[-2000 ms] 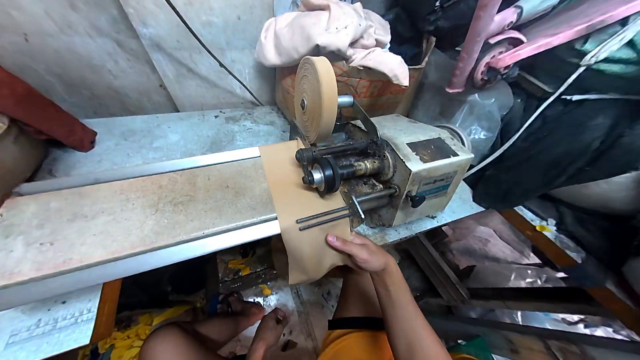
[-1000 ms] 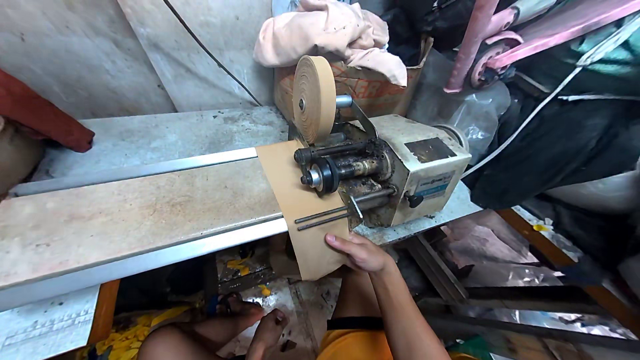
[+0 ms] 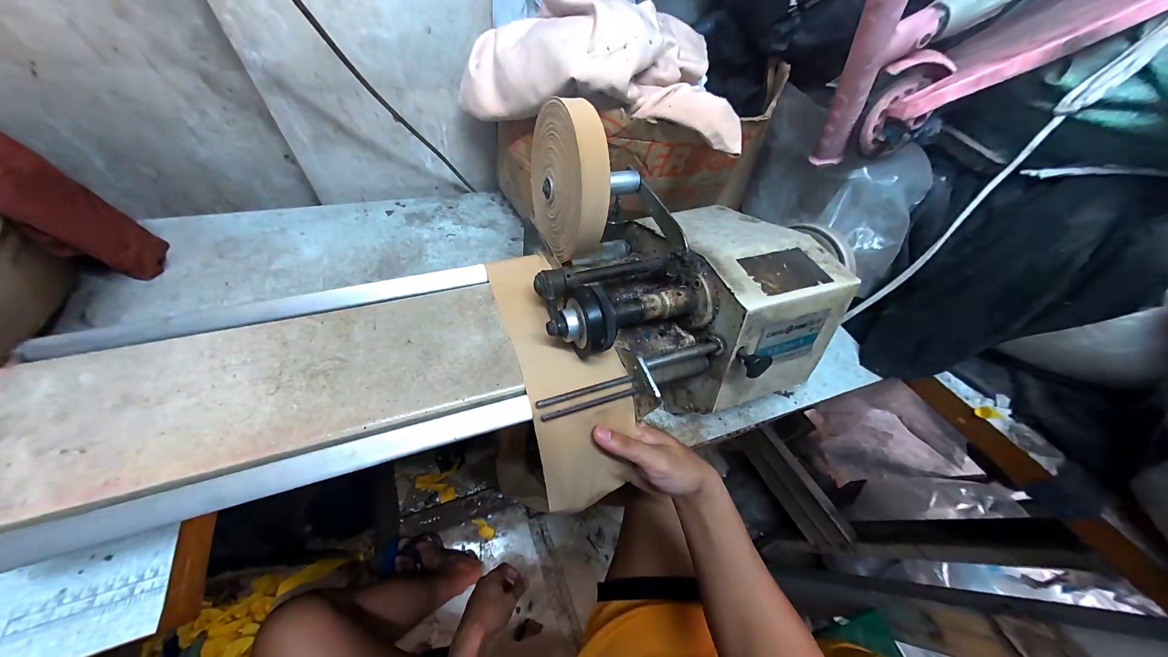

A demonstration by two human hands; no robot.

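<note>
My right hand [image 3: 662, 461] grips the lower right edge of a tan flexible sheet [image 3: 584, 461], with the thumb on top and the other fingers mostly hidden under it. Across the bench edge, the sheet passes under the rollers and two thin guide rods [image 3: 586, 399] of a strip-feeding machine [image 3: 776, 306]. A roll of tan tape [image 3: 570, 178] stands upright on the machine's spindle. My left hand [image 3: 493, 598] is low by my foot, away from the sheet, with curled fingers; whether it holds anything is unclear.
A long worn board [image 3: 265, 392] between pale rails extends left from the sheet. Behind the machine, pale pink cloth [image 3: 593, 55] lies over a cardboard box [image 3: 684, 164]. A pink wheeled frame [image 3: 912, 91] and white cord [image 3: 967, 210] are at right. Yellow scraps [image 3: 228, 611] lie below.
The sheet's lower left corner has shifted slightly to the right since the oldest frame. My right hand stays at its edge in about the same place.
</note>
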